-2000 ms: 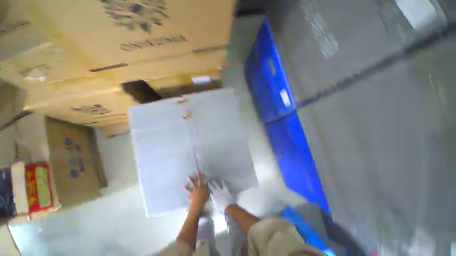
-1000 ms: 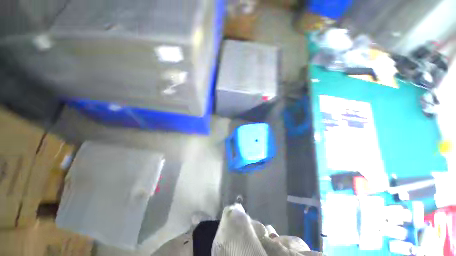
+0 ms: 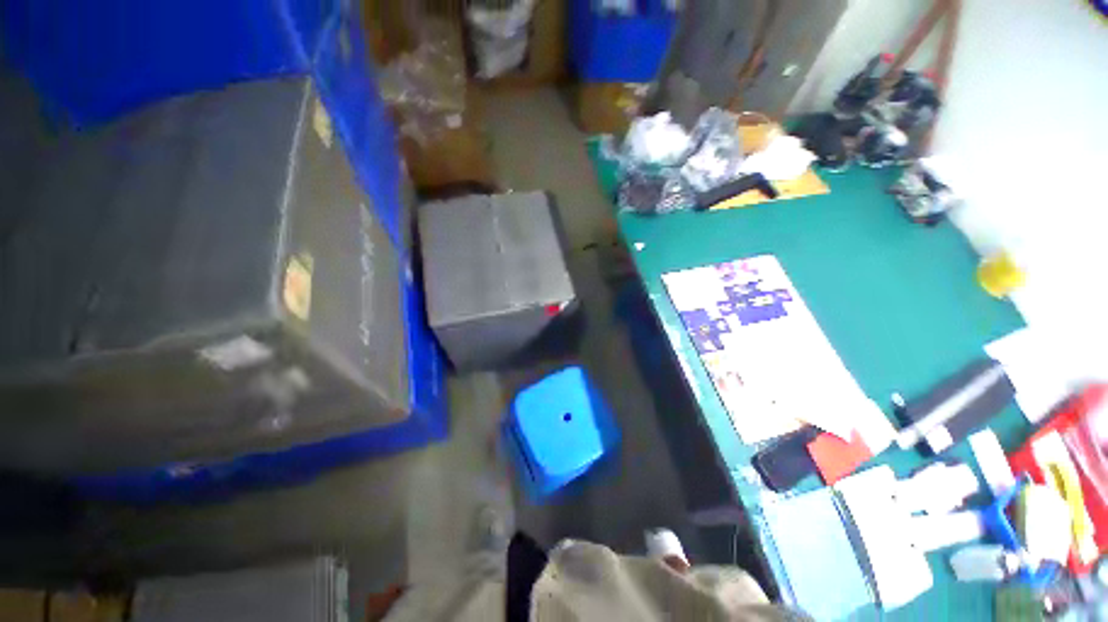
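Observation:
Neither of my hands shows; only my light clothing and a shoe are at the bottom edge. Nearest in front of me is a blue stool on the floor. Behind it stands a closed grey box with a small red mark near its front corner. On the green bench at right lies a white poster sheet with purple-blue pictures. A dark item and a red card lie at its near end, beside a pale blue sheet and white papers.
Large grey boxes with blue panels fill the left. The bench edge runs along my right. Clear bags lie at the bench's far end, a red tray at right. A grey box edge shows at bottom left.
The view has turned from the closed grey box under my hands to the stool and bench. Both hands have left the picture. The bench now shows more fully.

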